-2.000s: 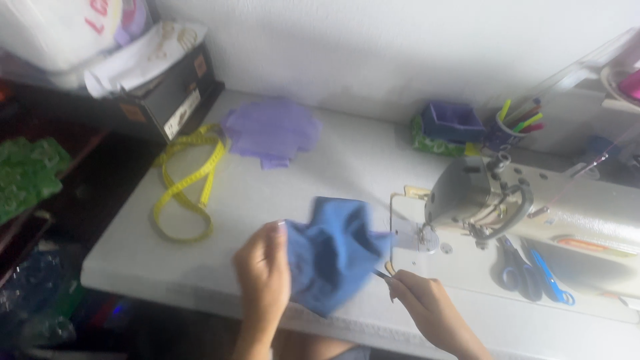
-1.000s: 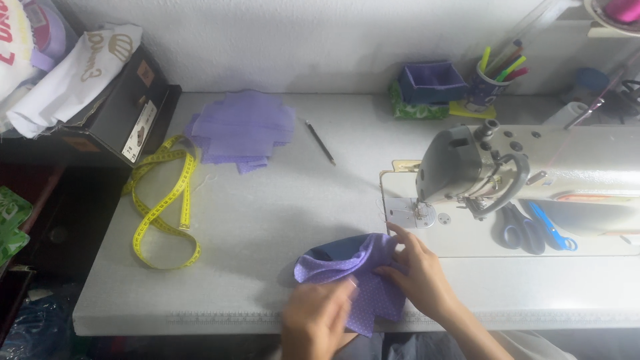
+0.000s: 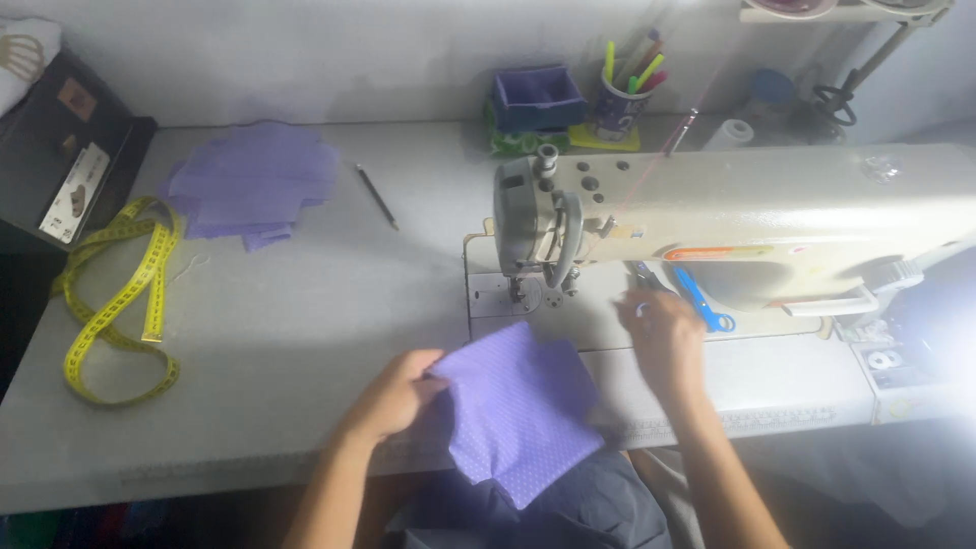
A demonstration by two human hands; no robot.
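My left hand [image 3: 400,393] pinches the left corner of a purple dotted fabric piece [image 3: 526,412], which hangs over the table's front edge and my lap. My right hand [image 3: 665,335] is over the bed of a white sewing machine [image 3: 747,198], on the handles of dark-handled scissors [image 3: 644,273], mostly hidden beneath it; whether the fingers grip them I cannot tell. Just right of this hand lie light-blue scissors or snips [image 3: 700,301]. The machine's needle and presser foot [image 3: 518,290] stand above the fabric, with no cloth under them.
Purple cut fabric pieces [image 3: 252,179] are stacked at the back left, beside a yellow tape measure [image 3: 114,313] and a black box [image 3: 61,145]. A dark pencil or pen [image 3: 377,197] lies mid-table. Behind the machine stand a fabric-covered box [image 3: 540,103] and a cup of markers [image 3: 621,107].
My right hand has left the fabric and moved right to the dark-handled scissors. The fabric, bunched between both hands a second ago, now hangs spread from my left hand.
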